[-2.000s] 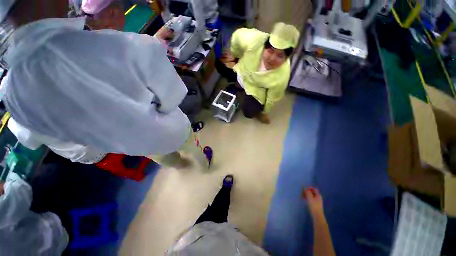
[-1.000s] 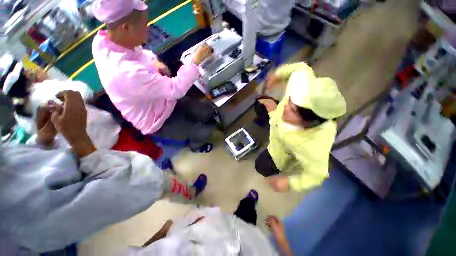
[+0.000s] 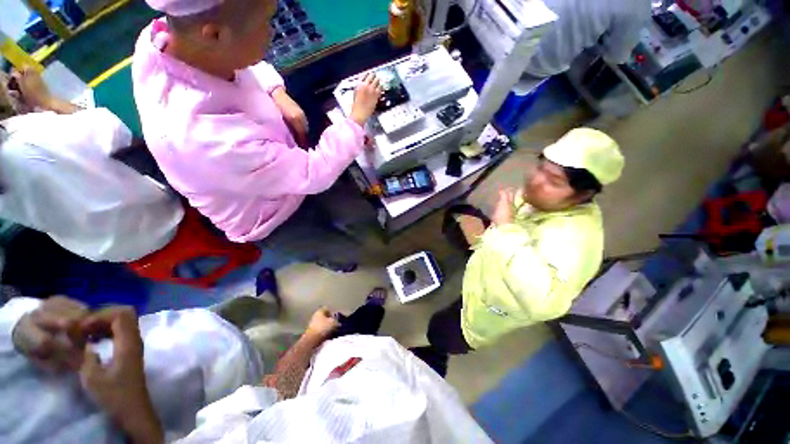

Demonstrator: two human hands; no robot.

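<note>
My left hand shows small at the bottom centre, in front of my white sleeve and garment, with its fingers curled. It is too small and blurred to tell if it holds anything. My right hand is out of the picture. A small clear box with a white rim stands on the floor ahead, apart from my hand, with something dark inside. Beyond it, a white bench machine has dark fixtures, and a dark handheld with a small screen lies at its near side.
A person in pink reaches onto the machine. A person in yellow is low beside the box. A person in white has raised hands at lower left. A red stool is at left. Another white machine stands at right.
The view has turned and moved closer to the pink-clad person's machine. My left hand has come into clearer view. My right hand has left the picture. The yellow-clad person's hand is raised near the face.
</note>
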